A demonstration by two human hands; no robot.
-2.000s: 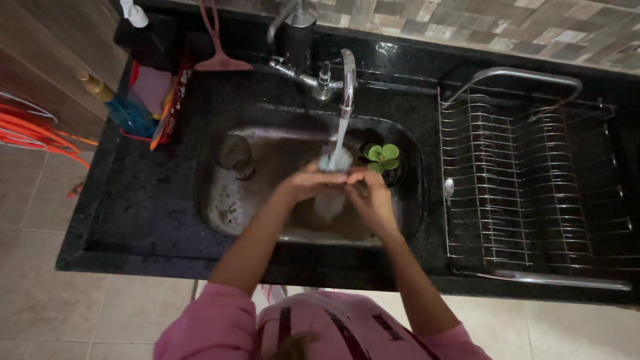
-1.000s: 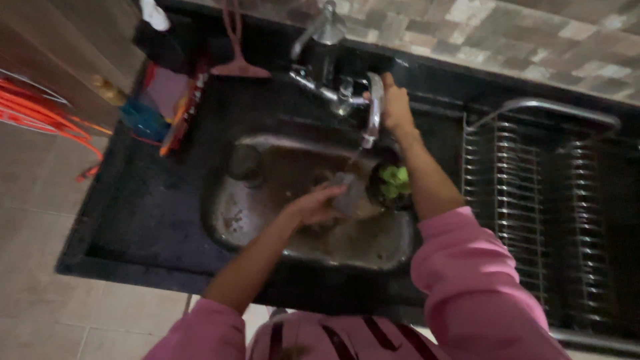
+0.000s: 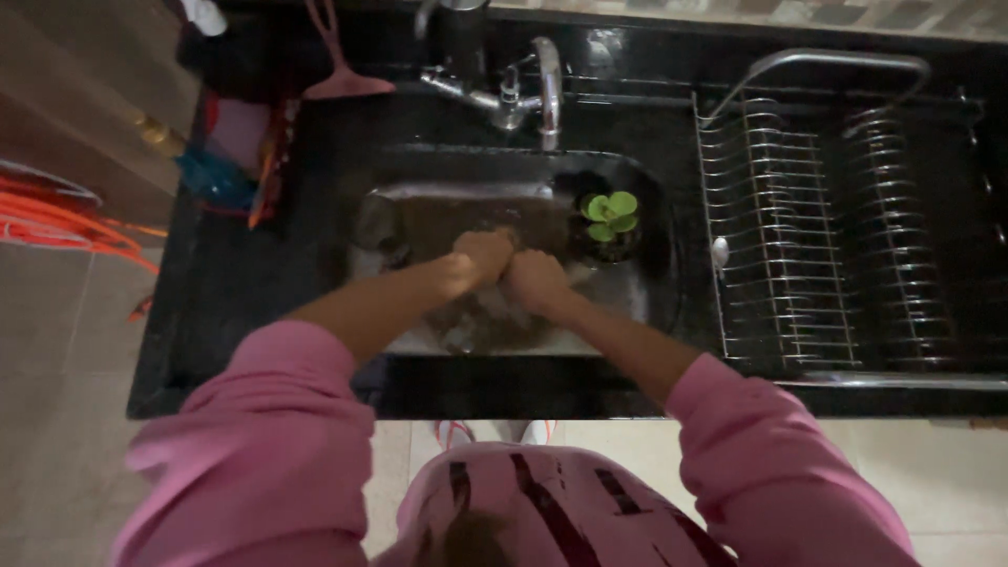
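My left hand (image 3: 482, 253) and my right hand (image 3: 535, 277) are side by side, low over the middle of the metal sink basin (image 3: 630, 295), with fingers curled and pointing away from me. Whether something is between them cannot be seen. Brownish wet dirt lies in the basin around them. A potted plant (image 3: 611, 214) with round green leaves stands in the basin's right back corner. A dark, clear-looking cup or glass (image 3: 379, 222) is at its left side. Behind the basin, the chrome faucet (image 3: 549, 94) shows no clear stream of water.
A metal dish rack (image 3: 795, 236) with a spoon (image 3: 720, 253) at its edge stands on the right of the black countertop (image 3: 252, 315). At the left are a pink squeegee (image 3: 346, 82), a red caddy (image 3: 272, 185) with a blue item (image 3: 213, 177), and orange cable (image 3: 55, 216) beyond the edge.
My right hand has left the faucet and come down into the basin beside my left hand. The water that ran two seconds ago no longer shows. The view has shifted closer.
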